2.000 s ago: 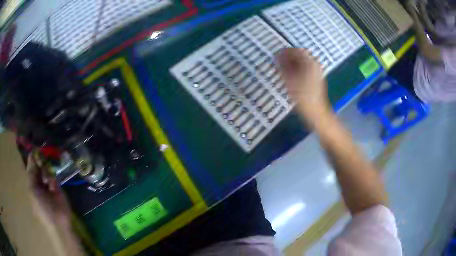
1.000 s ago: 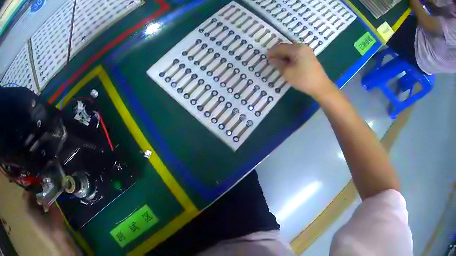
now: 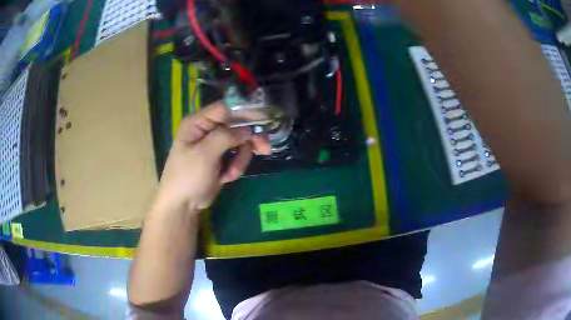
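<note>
The black test fixture (image 3: 300, 81) stands at top centre, blurred, with a clear pressing block (image 3: 246, 103) and a round silvery nest (image 3: 279, 136) at its front. My left hand (image 3: 216, 147) is at the fixture front, fingertips curled just below the clear block and beside the nest. Whether it grips a small part cannot be told. My right forearm crosses the right side up to the top edge; the right hand itself is out of the picture. A white tray (image 3: 456, 134) with rows of dumbbell-like parts lies right of the fixture, partly covered by the forearm.
A tan cardboard sheet (image 3: 106, 137) with a few dark bits lies left of the fixture. A stack of trays (image 3: 39, 134) is at the far left. A green label (image 3: 298, 213) lies in front of the fixture. A blue stool (image 3: 50, 267) shows at lower left.
The view has swung left, bringing the fixture to the centre. My right hand has left its place over the tray and gone out at the top. My left hand now shows clearly at the fixture.
</note>
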